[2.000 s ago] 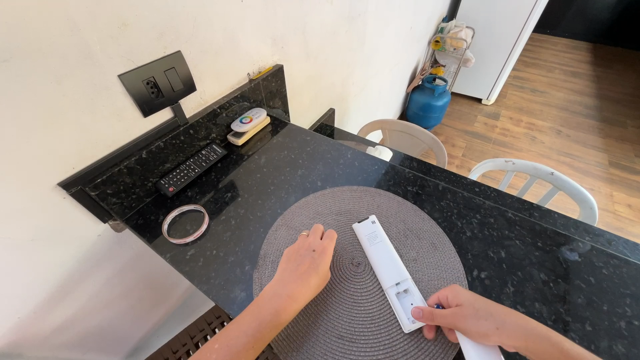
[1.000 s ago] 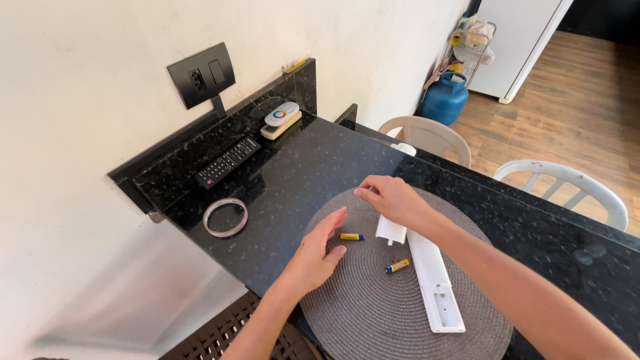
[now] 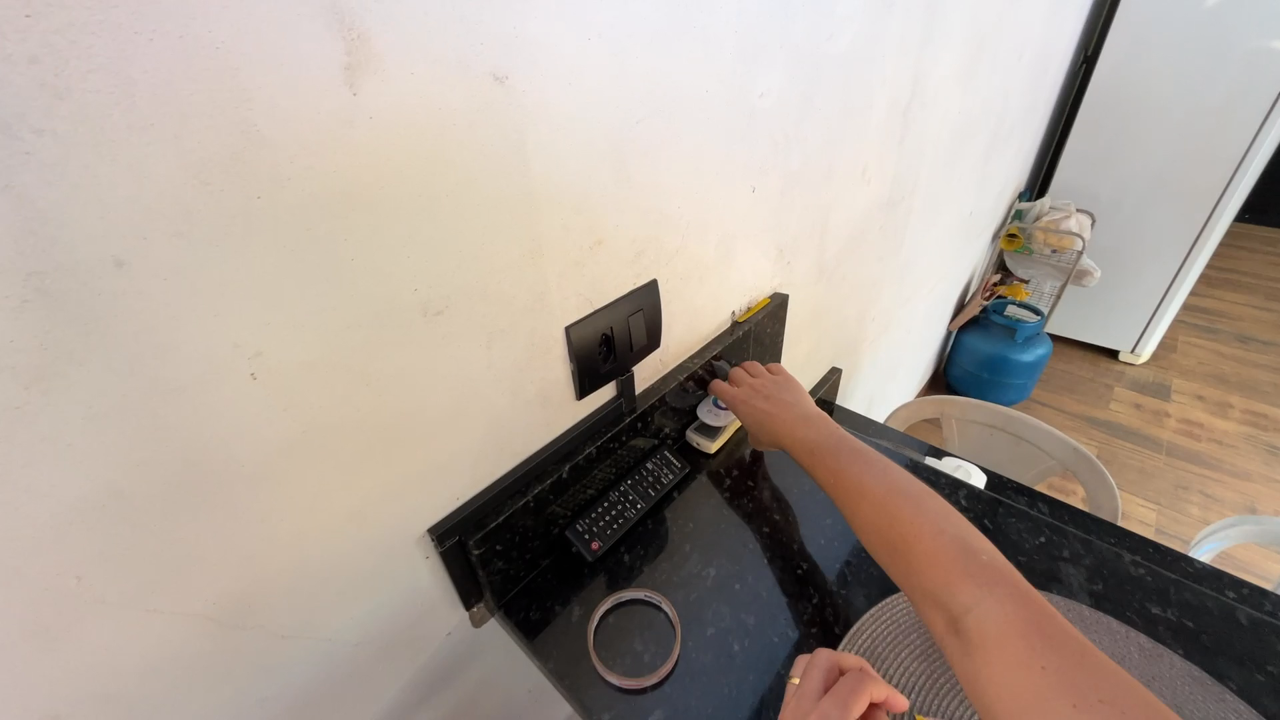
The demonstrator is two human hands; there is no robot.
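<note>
My right hand [image 3: 768,405] reaches to the back corner of the black stone counter, its fingers over a small white remote control [image 3: 714,411] that lies on a cream remote control [image 3: 706,436]. Whether the fingers grip it cannot be made out. At the bottom edge is my left hand [image 3: 838,688], with fingers curled beside the round woven placemat [image 3: 900,640]; a bit of yellow shows by its fingertips. A black remote control [image 3: 628,503] lies along the backsplash, and a roll of tape [image 3: 633,639] lies flat in front of it.
A black socket and switch plate [image 3: 614,339] stands out from the wall above the backsplash [image 3: 765,335]. Past the counter are a beige chair [image 3: 1010,440], a white chair [image 3: 1240,540], a blue gas cylinder [image 3: 998,352] and a white refrigerator door [image 3: 1150,180].
My right hand has moved from over the placemat to the remote controls in the corner. The view has swung toward the wall, leaving the white device and batteries out of sight.
</note>
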